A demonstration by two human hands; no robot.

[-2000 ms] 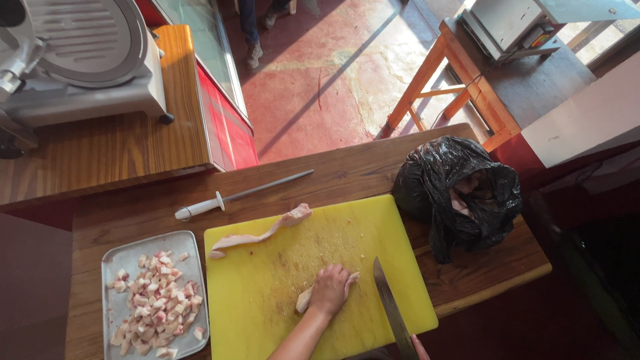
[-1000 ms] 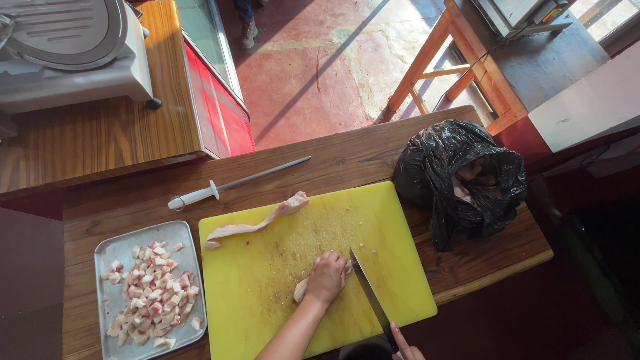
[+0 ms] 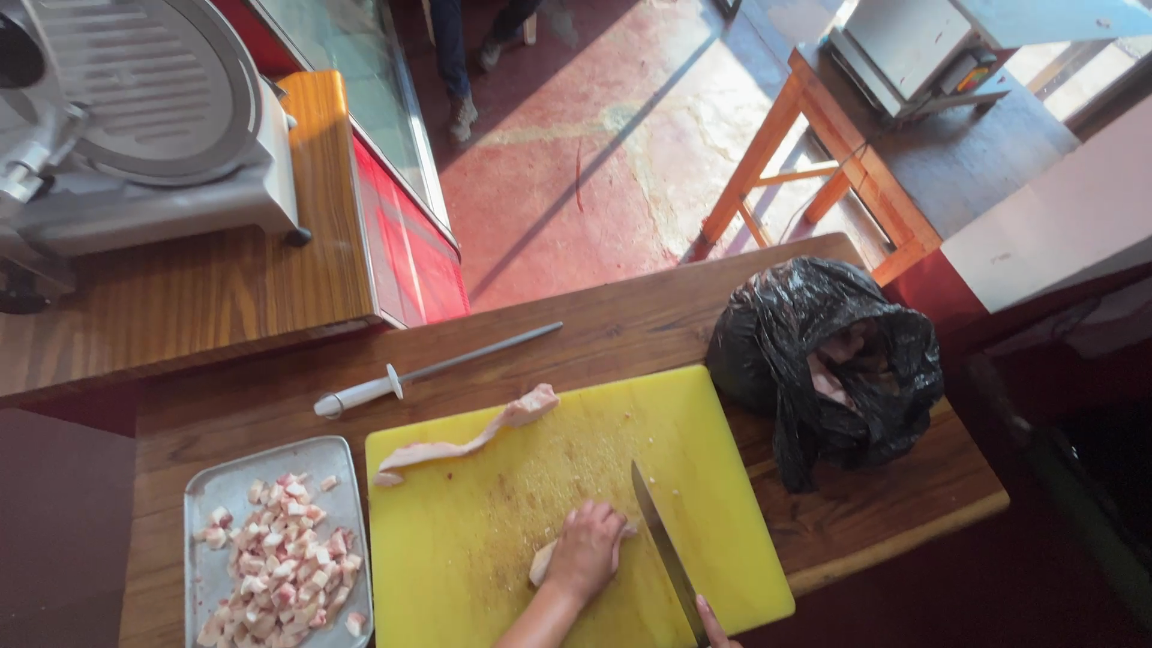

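My left hand (image 3: pixel 587 551) presses on a pale piece of raw meat or fat (image 3: pixel 542 563) lying on the yellow cutting board (image 3: pixel 432 540); the piece shows at both sides of the hand. My right hand (image 3: pixel 714 625), partly cut off by the lower frame edge, grips a long-bladed knife (image 3: pixel 664 544). The blade slants over the board to the right of the piece, with a gap between them. A long thin strip of meat or fat (image 3: pixel 490 432) lies along the board's upper left part. Diced pieces (image 3: pixel 286 558) are heaped in a metal tray (image 3: pixel 207 486) at the left.
A honing steel (image 3: pixel 360 396) with a white handle lies behind the board. An open black plastic bag (image 3: pixel 765 342) holding meat stands at the right. A meat slicer (image 3: pixel 162 198) sits on the counter at the upper left. A person's legs (image 3: pixel 450 54) show beyond the table.
The knife tip has gone from beside my left hand to a spot further right, leaving a gap. My left hand still holds the piece down.
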